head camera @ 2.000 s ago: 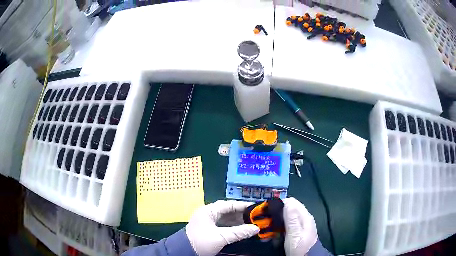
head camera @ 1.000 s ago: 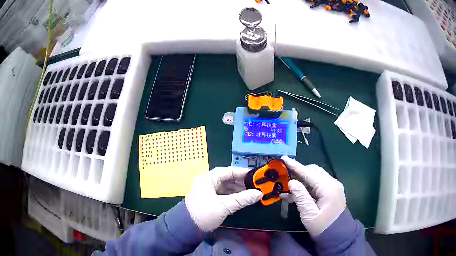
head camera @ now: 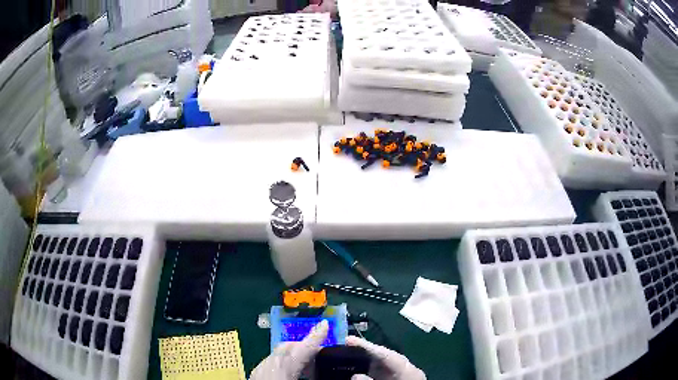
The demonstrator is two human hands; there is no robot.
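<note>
A black charging case (head camera: 342, 362) is held between both hands at the bottom edge, in front of the tester. No orange shows on it; it looks closed. My left hand (head camera: 286, 359), white-gloved, grips it from the left, fingers over the tester's screen. My right hand (head camera: 388, 361), white-gloved, holds its right side. Both hands are cut off by the lower edge. The light blue tester (head camera: 341, 323) has a lit blue screen, partly covered, and an orange and black fixture (head camera: 304, 299) at its far edge.
Foam case trays stand left (head camera: 141, 312) and right (head camera: 483, 326). A bottle (head camera: 293, 252), phone (head camera: 190, 283), yellow sheet (head camera: 201, 358), pen (head camera: 349, 261), tweezers (head camera: 368, 292) and wipe (head camera: 433, 304) lie around the tester. Earbuds (head camera: 390, 148) pile on foam behind; more foam trays (head camera: 268, 96) are stacked beyond.
The view has tilted up, so the bench sits lower in the picture. The case was open with earbuds inside; now its black outside shows and it looks closed.
</note>
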